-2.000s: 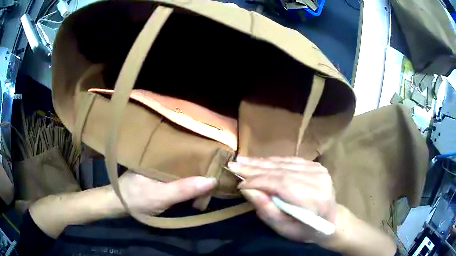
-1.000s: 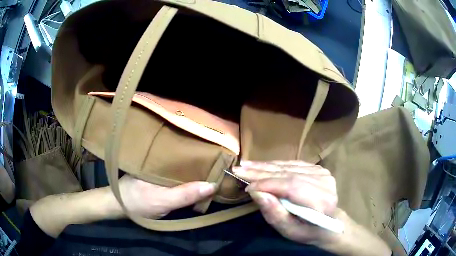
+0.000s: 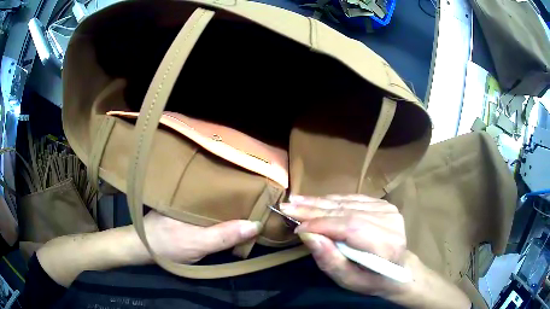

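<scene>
A large tan tote bag (image 3: 338, 51) lies open across my lap, its dark opening facing up. An orange-peach flap (image 3: 226, 142) shows inside. A long handle (image 3: 158, 90) loops over the near rim. My left hand (image 3: 193, 236) holds the near rim, thumb on top beside the handle tab (image 3: 263, 208). My right hand (image 3: 356, 238) holds a tool with a white handle (image 3: 375, 262) and thin metal shaft. The tool's tip touches or nearly touches the tab's edge. The left fingers under the rim are hidden.
Another tan bag (image 3: 461, 193) lies at the right, and a darker one (image 3: 512, 45) at the top right. A blue bin (image 3: 386, 18) with scraps is at the top. Thin tan strips (image 3: 54, 163) and a tan piece (image 3: 57, 211) lie at the left.
Since the first frame, the bag has shifted slightly and my right hand with the tool has moved a little down and right. Since the second frame, the tool has moved only very slightly.
</scene>
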